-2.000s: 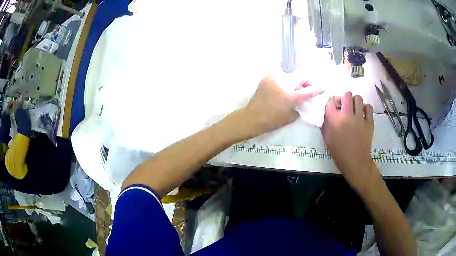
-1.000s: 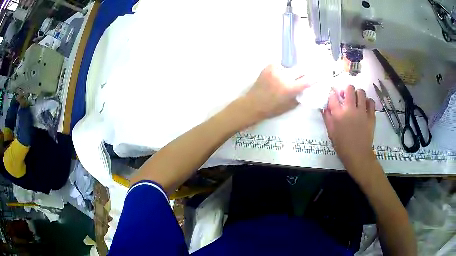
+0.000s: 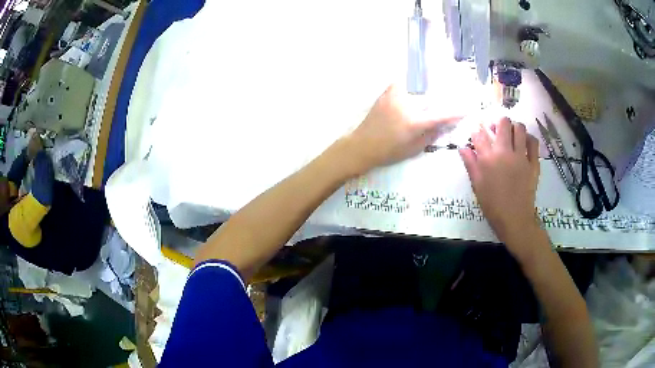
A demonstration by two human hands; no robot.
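Observation:
The large white garment (image 3: 266, 93) is spread over the table left of the needle, strongly overexposed. My left hand (image 3: 395, 133) lies on it left of the needle area, fingers pointing right. My right hand (image 3: 503, 151) lies on the machine bed just below the needle, fingers bent and tips down. Glare hides the cloth edge at the fingertips, so I cannot tell whether either hand grips it. The pale sewing machine head (image 3: 574, 43) is at upper right. The grey-blue lamp bar (image 3: 416, 54) stands left of the needle.
Black-handled shears (image 3: 595, 169) and small silver snips (image 3: 559, 152) lie right of my right hand. A tan patch (image 3: 578, 99) is behind them. Printed ruler marks (image 3: 377, 203) run along the front edge. Another person's yellow-and-blue sleeve (image 3: 29, 215) is at far left.
Both hands have moved slightly up toward the needle. The white cloth between them has shifted up, and a thin dark line on the bed now shows. The other person's arm has moved.

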